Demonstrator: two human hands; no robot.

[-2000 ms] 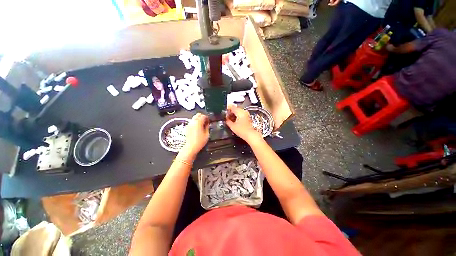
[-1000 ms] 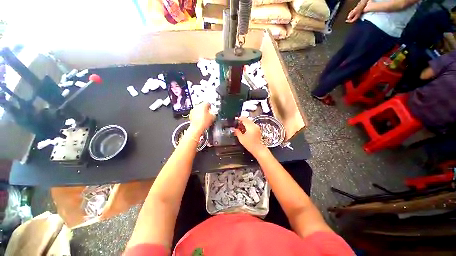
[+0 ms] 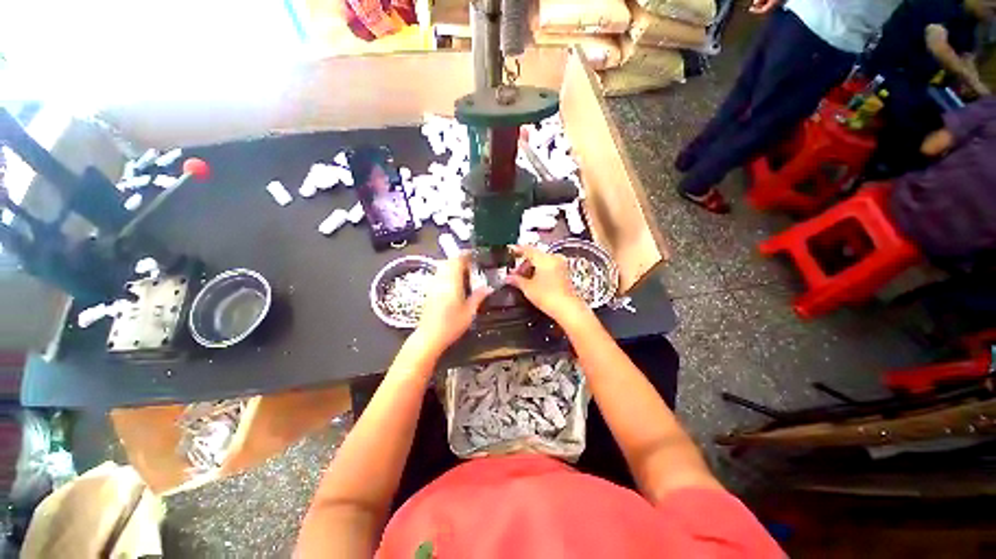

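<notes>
A dark green hand press (image 3: 498, 207) stands directly before me, its ram above the silvery metal fixture, which my hands largely hide. My left hand (image 3: 448, 302) is at the fixture's left side, thumb and fingers pinching a small white piece (image 3: 478, 281). My right hand (image 3: 544, 284) is at the fixture's right side, fingers bent close under the ram; what it holds is too small to tell. The left parts bowl (image 3: 377, 304) and right parts bowl (image 3: 615, 282) hold small metal bits. White plastic housings (image 3: 442, 202) lie loose behind the press.
A tub of grey-white pieces (image 3: 516, 406) sits by my lap. A smartphone (image 3: 382, 197) lies behind the left bowl. An empty bowl (image 3: 230, 309), second fixture (image 3: 147, 317) and second press (image 3: 55, 207) stand left. A cardboard edge (image 3: 617, 186) rises right; people and red stools (image 3: 846, 246) are beyond.
My left hand has come back from behind the left bowl to the fixture, now with a white piece. My right hand has stayed close to the fixture. The camera view has shifted slightly.
</notes>
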